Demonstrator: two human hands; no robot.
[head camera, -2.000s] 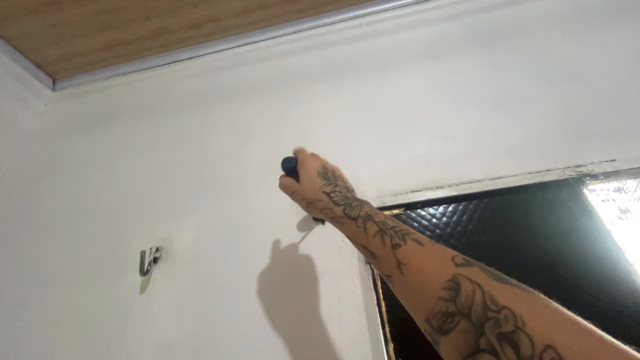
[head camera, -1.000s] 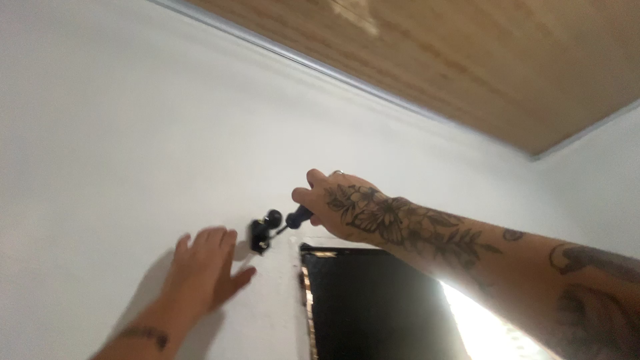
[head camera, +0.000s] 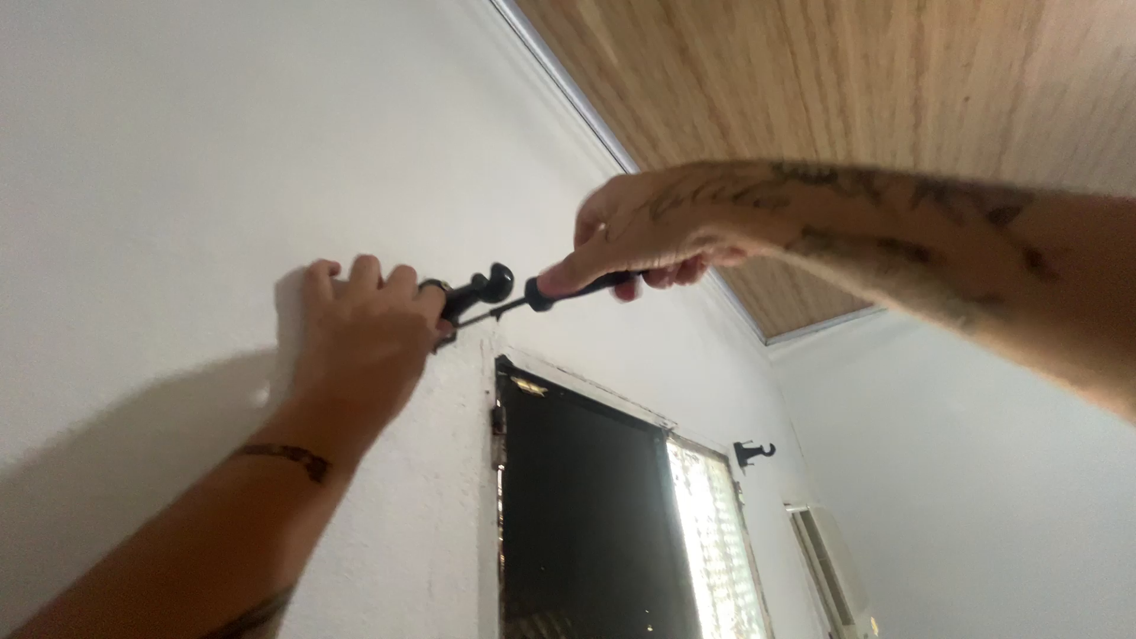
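A black curtain-rod bracket (head camera: 475, 291) is against the white wall, above the window's upper left corner. My left hand (head camera: 368, 328) grips it from the left, fingers at its base. From the right, my right hand (head camera: 635, 235) is closed around the dark handle of a screwdriver (head camera: 540, 293). The screwdriver's shaft slants down to the left to the bracket's lower part. My fingers hide part of the base, and whether the tip sits in a screw cannot be told.
Below is a window (head camera: 586, 497) with a dark pane and a bright patterned part. A second black bracket (head camera: 753, 453) is on the wall beyond it. A wood-look ceiling (head camera: 843, 89) slopes overhead, and a pale wall box (head camera: 830, 568) is at lower right.
My left hand, out of view two seconds ago and beside the bracket one second ago, now holds the bracket. The screwdriver remains in my right hand. The view has turned strongly.
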